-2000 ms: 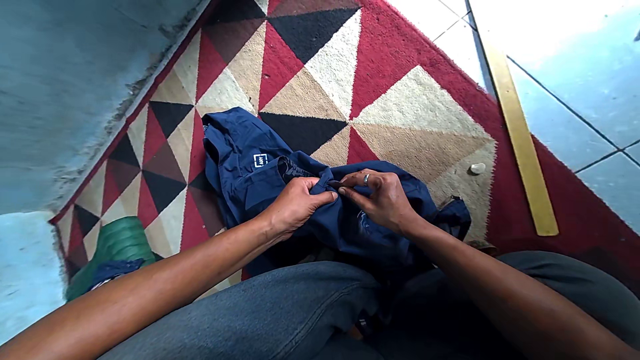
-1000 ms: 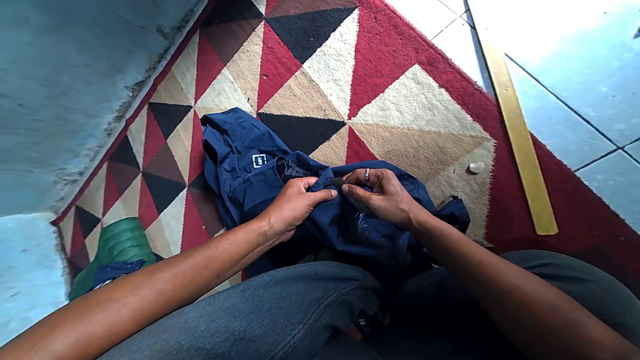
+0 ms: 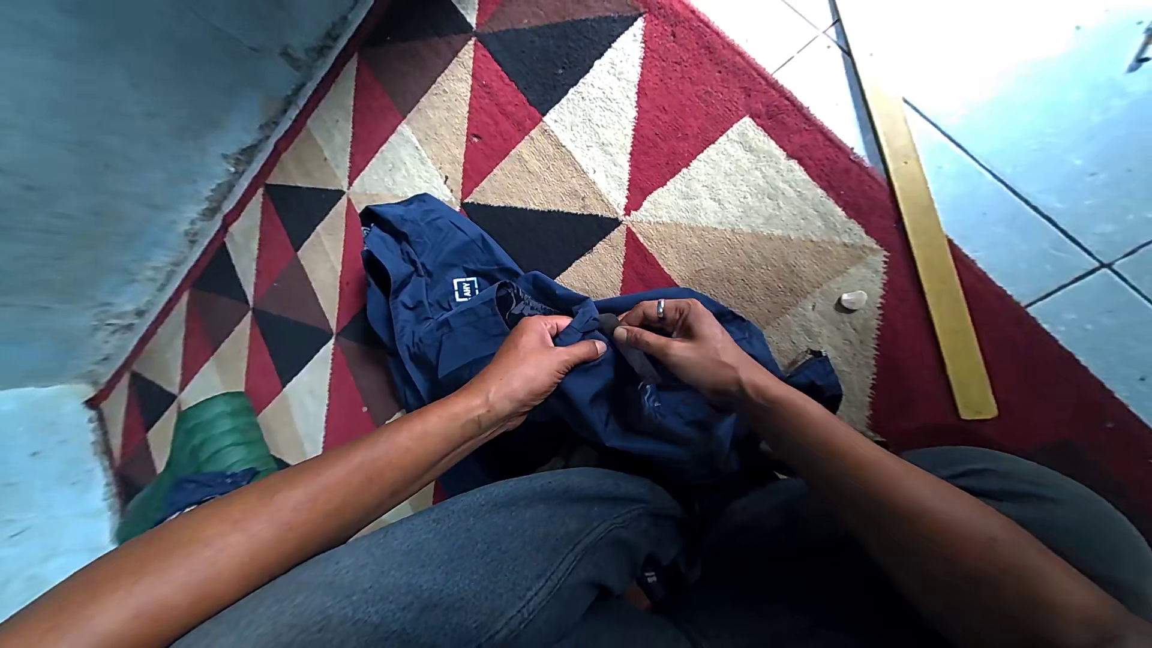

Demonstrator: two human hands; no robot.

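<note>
A navy blue garment with a small white printed mark lies bunched on the patterned rug in front of my knees. My left hand pinches a fold of its cloth between thumb and fingers. Close beside it, my right hand, with a ring on one finger, holds a small dark round piece between thumb and fingertips, at the fold. Whether that piece is attached to the cloth cannot be told. A dark strip runs down the cloth below my right fingertips.
A long flat yellowish strip lies across the rug's red border and the tiles at right. Near it is a small pale object. A green padded item lies at left by the wall.
The fingertips of my right hand have shifted slightly at the fold, and the dark round piece shows more plainly between the hands. My left hand keeps its pinch on the cloth.
</note>
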